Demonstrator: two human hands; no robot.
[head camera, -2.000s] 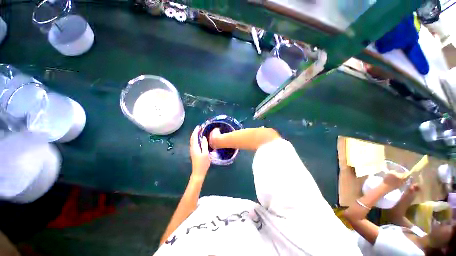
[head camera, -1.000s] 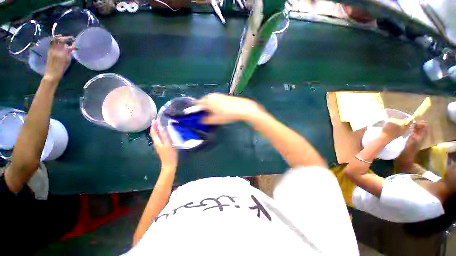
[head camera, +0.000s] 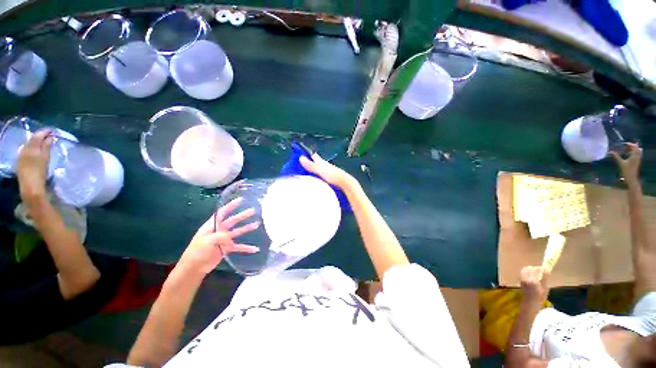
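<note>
A clear tank (head camera: 301, 215) with a white base lies tilted close to my chest, its clear part to the left. My left hand (head camera: 229, 233) supports the clear part with fingers spread; I cannot tell whether they are inside it or seen through its wall. My right hand (head camera: 324, 172) is at the far side of the white base with a blue cloth (head camera: 293, 164). The cloth is partly hidden behind the base and hand. A clear tub with a cream-white inside (head camera: 207, 156) stands just beyond, to the left.
More tanks stand on the green belt (head camera: 288, 93) at far left (head camera: 201, 70) and behind the green upright (head camera: 388, 90). A neighbour's arm reaches among tanks at left. At right, another person holds a yellow strip near yellow sheets (head camera: 550, 205) on cardboard (head camera: 509, 266).
The cloth was inside the tank and is now outside it. The tank has turned, its white base now to the right, nearer my chest. The right neighbour's tank has moved to the belt, one hand near it.
</note>
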